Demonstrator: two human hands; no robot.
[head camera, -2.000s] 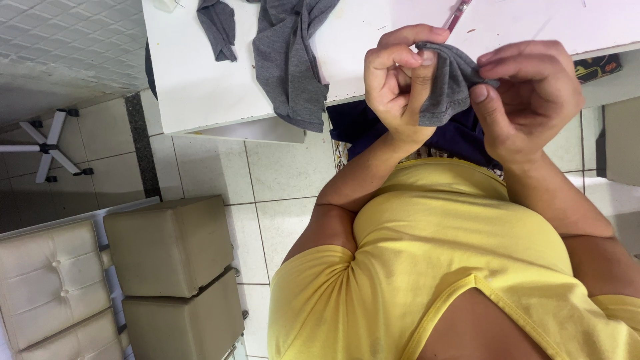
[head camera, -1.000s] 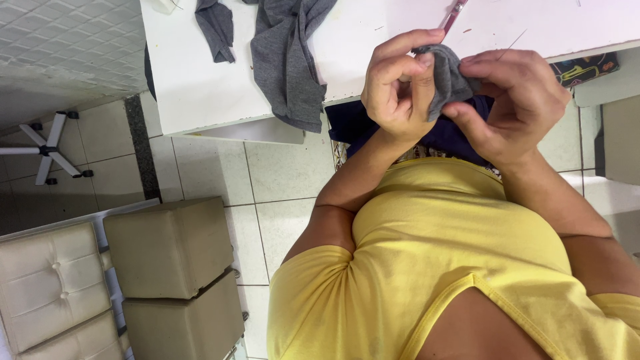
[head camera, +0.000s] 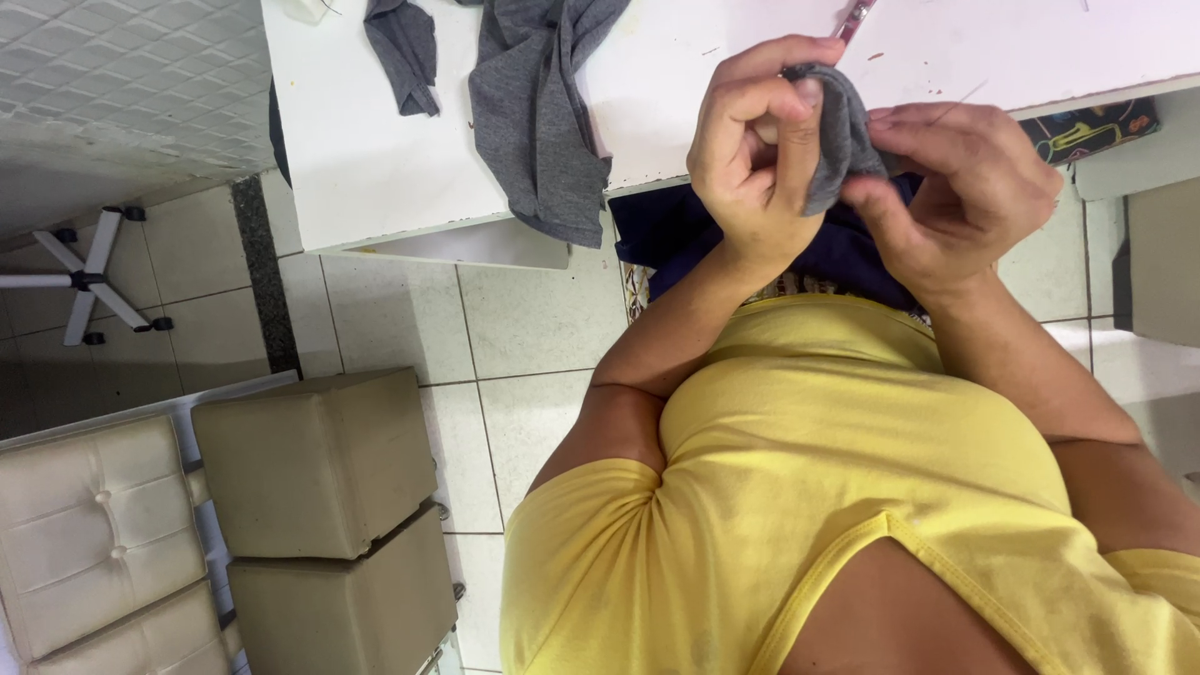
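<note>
Between my two hands is a small folded piece of grey knit fabric (head camera: 837, 141), held up near the table's front edge. My left hand (head camera: 764, 141) pinches its left side between thumb and fingers. At the fabric's right edge, my right hand (head camera: 966, 183) grips with thumb and fingertips. A thin, pale line, a needle or a thread, sticks up beside the right fingers; which it is, I cannot tell. Just beyond my left fingertips lies a slim reddish tool with a metal part (head camera: 855, 19), partly cut off by the frame.
On the white table (head camera: 375, 178) lie a larger grey cloth (head camera: 539, 122), hanging over the front edge, and a small grey scrap (head camera: 403, 52). Dark blue cloth (head camera: 666, 230) covers my lap. Beige padded stools (head camera: 319, 459) stand at lower left, a white chair base (head camera: 86, 279) at far left.
The grey piece has been turned and folded between my fingers, and my right hand has shifted its hold along the edge. My left hand stays in nearly the same place.
</note>
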